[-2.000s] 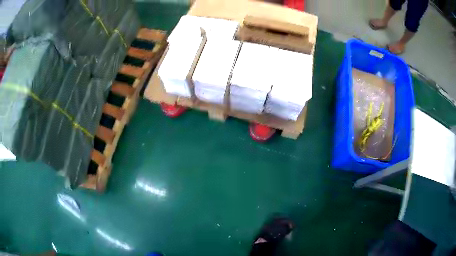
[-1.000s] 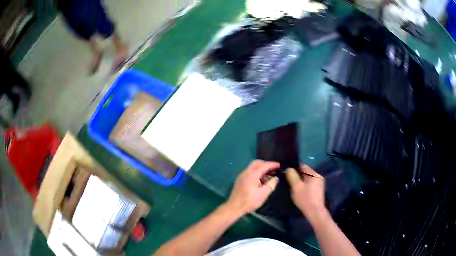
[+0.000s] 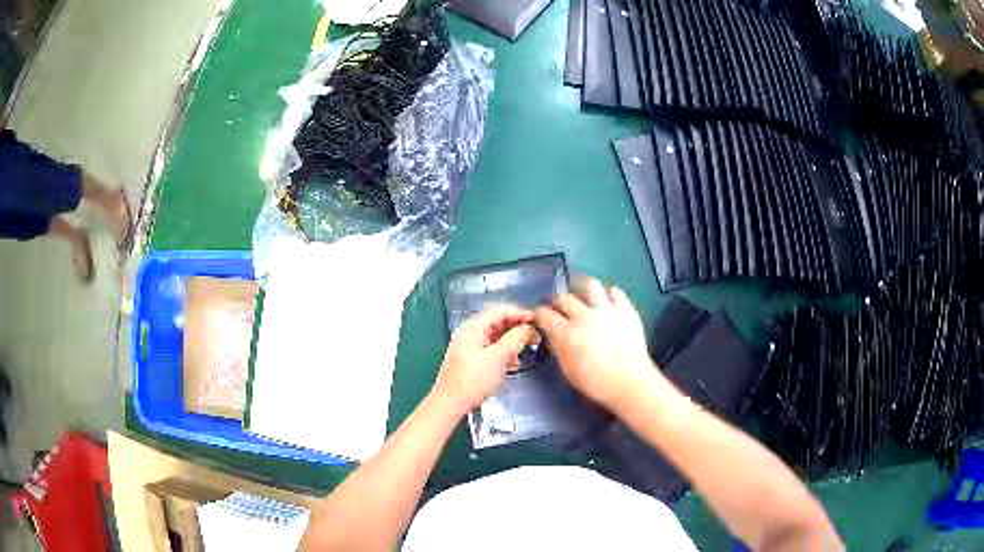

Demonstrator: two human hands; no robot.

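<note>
A black panel (image 3: pixel 502 283) lies on the green table in front of me, with a shiny grey face showing. My left hand (image 3: pixel 488 350) is over its middle, thumb and fingers pinched on a small dark piece, perhaps a cable end. My right hand (image 3: pixel 593 336) is just beside it, fingers bent over the panel's right part. The fingers hide most of the piece and the panel's centre. A tangled black cable bundle (image 3: pixel 361 119) lies in an open clear plastic bag (image 3: pixel 442 135) beyond, to the left.
Fanned black panels (image 3: pixel 745 205) cover the right side of the green table (image 3: pixel 529 162). Loose dark panels (image 3: pixel 712 361) lie right of my right hand. A white board (image 3: pixel 324 345) overlaps a blue bin (image 3: pixel 162 356) at left. A carton (image 3: pixel 135 496) stands lower left. A person's legs (image 3: pixel 65 205) show far left.
The view has turned and shifted towards the table. The panel at my hands now shows a shiny grey face instead of a dark one. Both hands stay close together over it.
</note>
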